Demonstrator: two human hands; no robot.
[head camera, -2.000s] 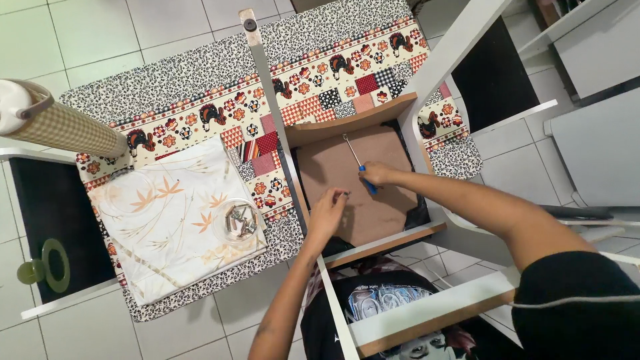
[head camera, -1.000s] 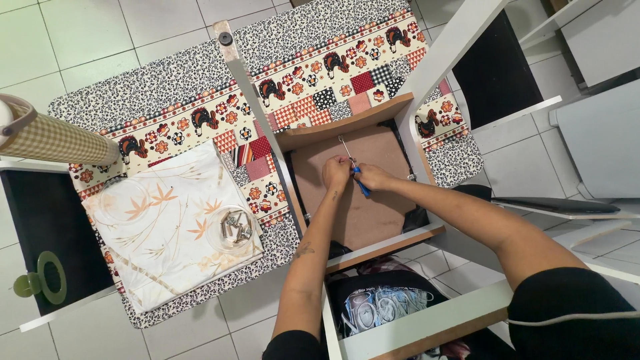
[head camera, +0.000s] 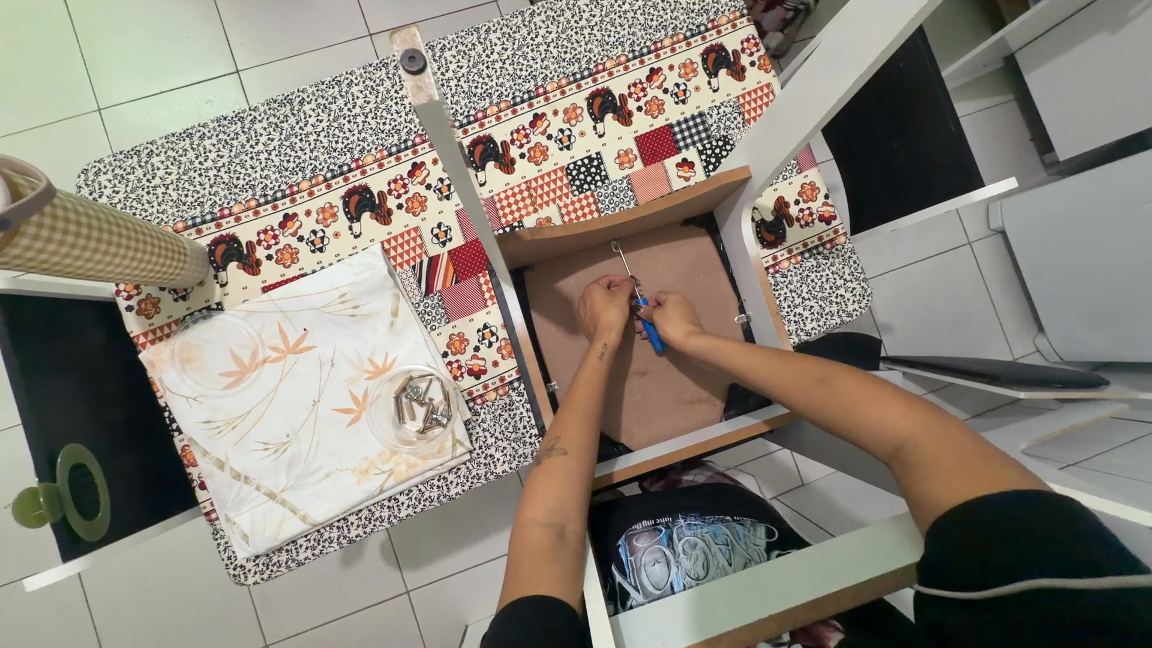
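An upturned chair frame, white with bare wood edges, surrounds a brown seat underside panel (head camera: 666, 396). My right hand (head camera: 672, 319) grips the blue handle of a screwdriver (head camera: 650, 326). Its metal shaft points up and left to a small metal bracket (head camera: 616, 245) at the seat's far edge, by the curved wooden rail (head camera: 630, 212). My left hand (head camera: 607, 307) is beside the shaft, fingertips pinched at it near the handle; whether they hold a small part cannot be told. More small brackets sit at the right side (head camera: 742, 318) and left side (head camera: 552, 387) of the seat.
A folded white cloth (head camera: 297, 432) with leaf prints lies on the patterned tablecloth (head camera: 297, 135). On it stand a clear dish of screws and metal hardware (head camera: 421, 409) and another clear round lid or dish (head camera: 219, 351). A checkered cylindrical container (head camera: 108, 234) is at far left. White chair legs (head camera: 837, 81) stick up around my arms.
My left hand has moved up and right from the panel to the screwdriver's shaft. My right hand has kept its hold on the blue handle.
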